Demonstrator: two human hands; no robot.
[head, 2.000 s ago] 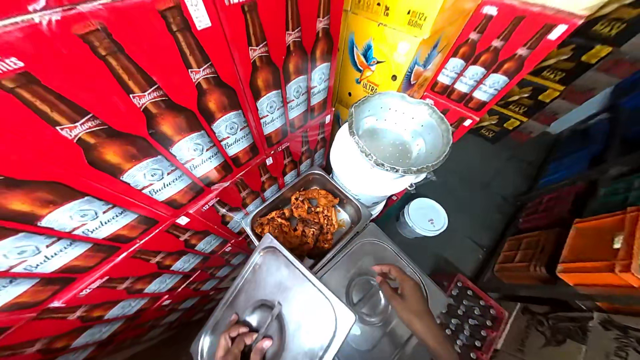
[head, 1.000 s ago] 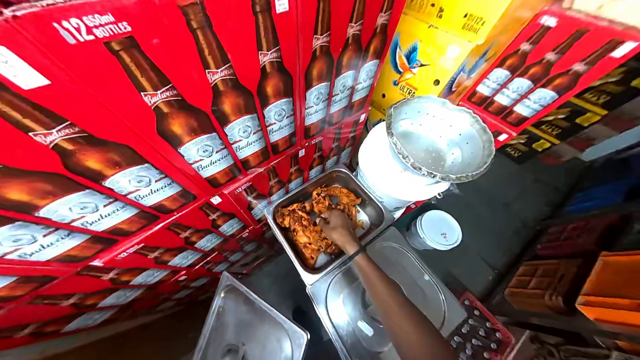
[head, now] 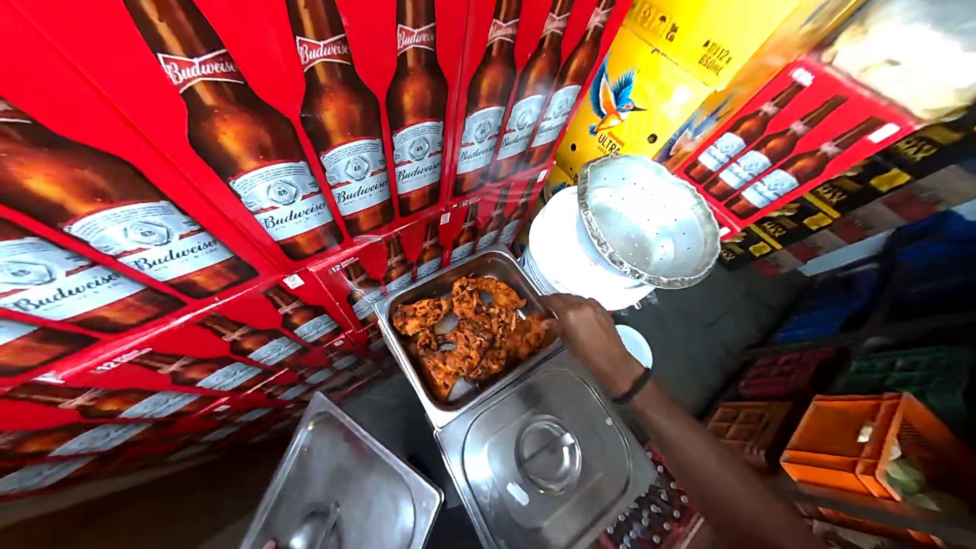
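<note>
A steel food pan holds orange-brown fried or marinated meat pieces. Over its right end is my right hand, with fingertips at the meat beside the rim; whether they pinch a piece cannot be told. A second pan, covered by a steel lid with a recessed handle, adjoins the open one. Another steel lid is tilted at the lower left. Only a fingertip of my left hand shows beside that lid's handle, at the bottom edge; its grip is hidden.
Red beer cartons form a wall at the left and behind. A perforated metal colander sits on a white bucket; a white-lidded tub is partly behind my right hand. Bottle crates and an orange crate stand right.
My right hand has moved from the lidded pan's handle to the meat, then toward the open pan's right end. The loose lid has moved away from the open pan toward the lower left.
</note>
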